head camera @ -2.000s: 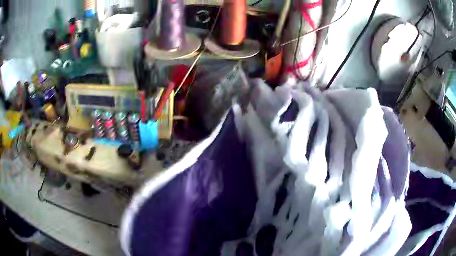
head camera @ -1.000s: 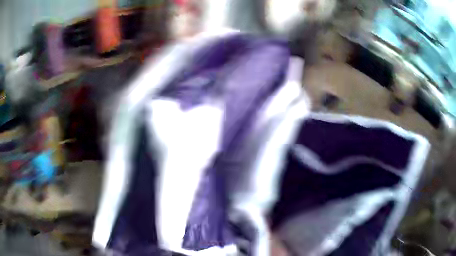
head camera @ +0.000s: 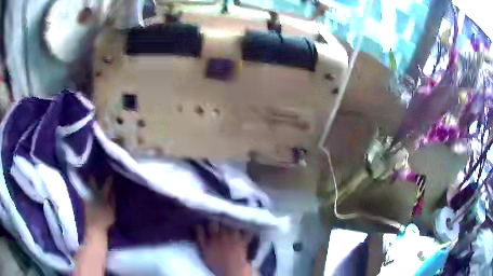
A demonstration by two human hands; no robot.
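Note:
Dark purple garment panels [head camera: 146, 215] with white padded edges lie across the lower left, bunched in folds at the far left. My left hand [head camera: 98, 210] lies on the purple cloth, fingers pointing away from me and blurred. My right hand [head camera: 224, 245] lies on the cloth near its white edge, fingers somewhat apart, its lower part cut off by the bottom edge. Neither hand visibly pinches the cloth; the undersides of the fingers are hidden.
A beige tipped-back machine head [head camera: 167, 81] with two black pads stands behind the cloth. A pale cord [head camera: 336, 183] runs down its right side. A bright blue lamp head [head camera: 435, 261] is at lower right. Pink artificial flowers [head camera: 443, 132] stand at right.
The view has swung right, away from the thread cones to the beige machine head. The raised, bunched panels now lie lower and flatter at the left. Both hands are now visible on them.

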